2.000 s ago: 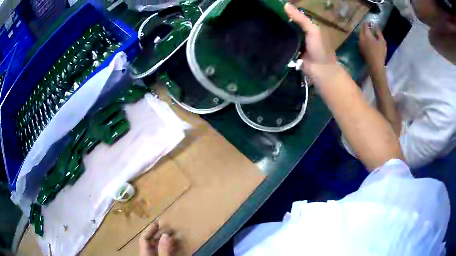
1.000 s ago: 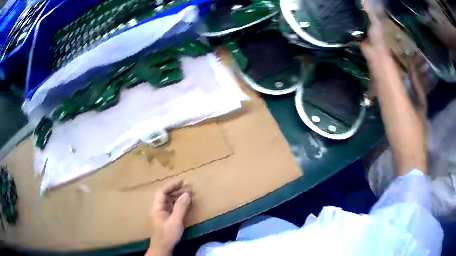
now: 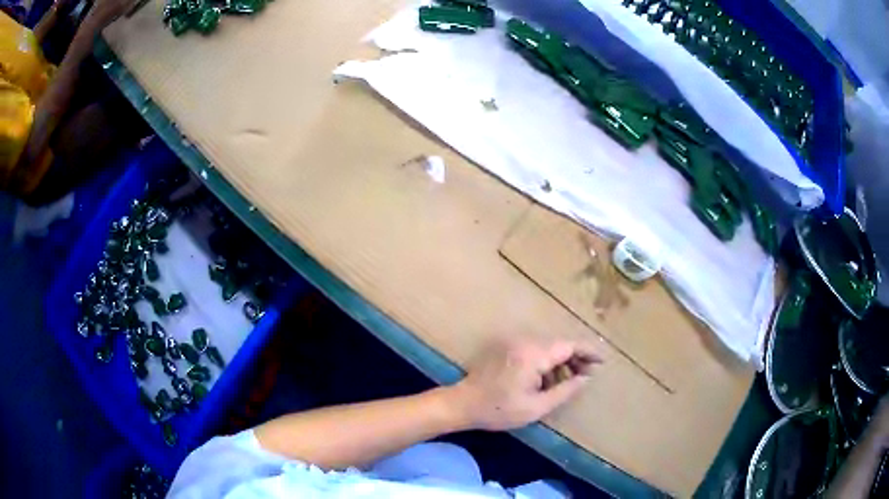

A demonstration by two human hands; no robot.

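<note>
My left hand (image 3: 534,382) is over the cardboard (image 3: 322,185) near the bench's front edge, its fingers curled; whether they pinch something small cannot be seen. My right hand is not in view; a blurred forearm is cut off at the lower right edge. Glossy green cover pieces (image 3: 624,109) lie in an uneven row on the white sheet (image 3: 546,146). A small clear round dish (image 3: 636,260) sits at the sheet's near edge. Green shells with pale rims (image 3: 799,341) overlap at the right, partly cut off.
A blue tray (image 3: 829,127) with rows of green pieces stands behind the sheet. A blue crate (image 3: 73,322) with small green parts is below the bench at left. Small green parts (image 3: 205,14) are heaped at top left. A person in yellow (image 3: 18,93) is at left. A white scrap (image 3: 434,169) lies on the cardboard.
The view has swung left, bringing in the blue crate and the person in yellow. The shells are now at the right edge. My right hand has left the picture. My left hand stays over the cardboard.
</note>
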